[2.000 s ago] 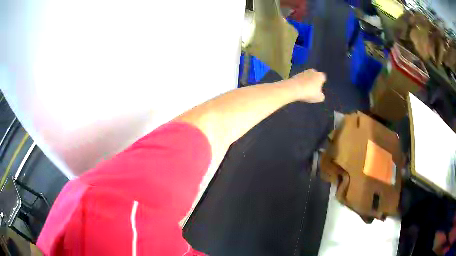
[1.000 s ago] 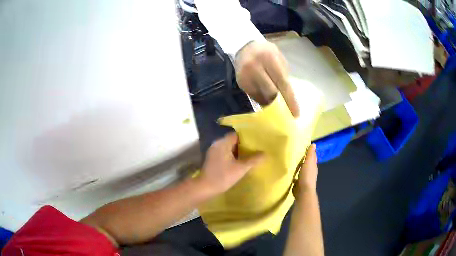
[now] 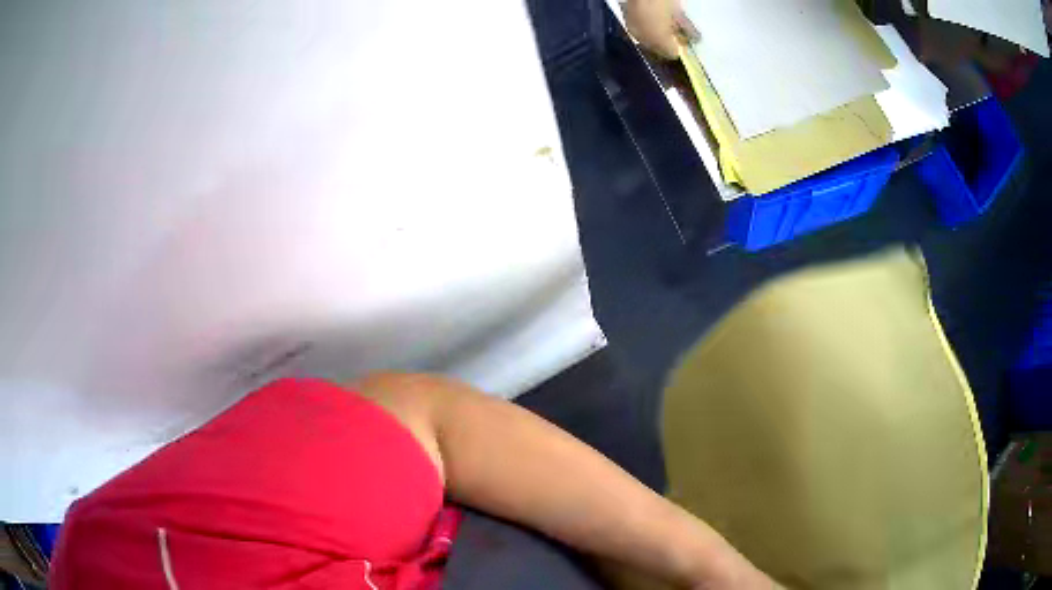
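Note:
A large tan panel [image 3: 825, 426] with a curved outline and a bright yellow edge hangs at the lower right and runs out of the picture's bottom. My left arm, in a red sleeve, reaches across to the panel's lower left. Only the wrist or the start of my left hand [image 3: 733, 573] shows at the bottom edge. Its fingers are cut off, so its hold on the panel cannot be seen. My right hand is not in view.
A large white table [image 3: 381, 219] fills the left. Pale grey-beige sheets [image 3: 796, 63] lie on yellow sheets [image 3: 825, 150] above a blue crate [image 3: 825, 205]. Another person's hand [image 3: 658, 25] touches the stack's left edge. Another blue crate [image 3: 975, 161] stands to the right on dark floor.
The yellow bundle between my hands and the other person's hand is now away from them; a tan panel shows lower right. The person's hand moved back to the stack. My right hand left the picture.

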